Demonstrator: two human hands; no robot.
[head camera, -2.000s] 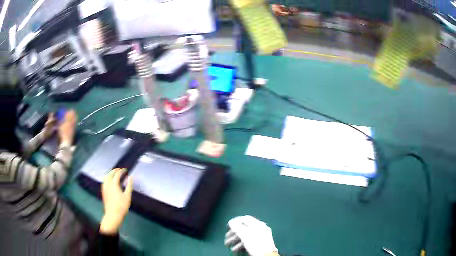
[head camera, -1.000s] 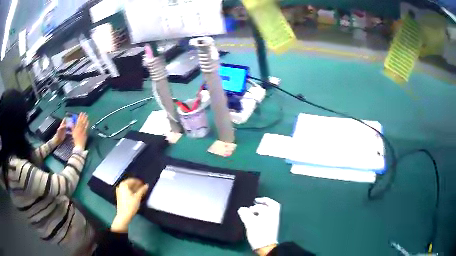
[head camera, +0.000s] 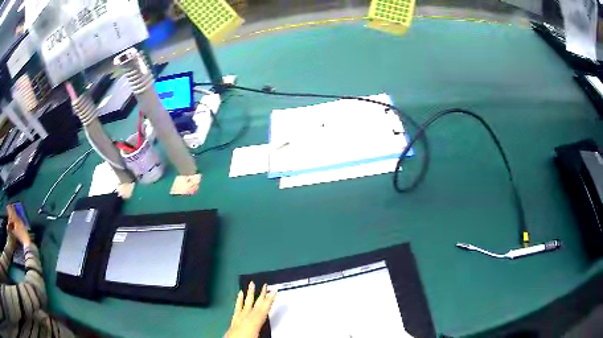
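A closed silver mini laptop (head camera: 334, 307) lies on a black foam pad (head camera: 413, 290) at the bottom centre, its near part cut off by the picture's edge. Its lid looks almost white with glare. My bare left hand (head camera: 251, 313) is at its far left corner, fingers spread, fingertips touching the corner and the foam; it holds nothing that I can see. My right hand is out of the picture. A dark shape at the bottom right edge may be a sleeve.
Two closed laptops (head camera: 145, 256) lie on black foam at left. Behind are a pen cup (head camera: 142, 162), grey posts, a small monitor (head camera: 174, 92) and a clipboard (head camera: 337, 135). Right are a black cable (head camera: 506, 155), white adapter lead (head camera: 529, 250) and another laptop. A person works far left.
The view has swung right, bringing another laptop into the bottom centre. My left hand has moved from beside the two left laptops to this one. My gloved right hand has left the picture.
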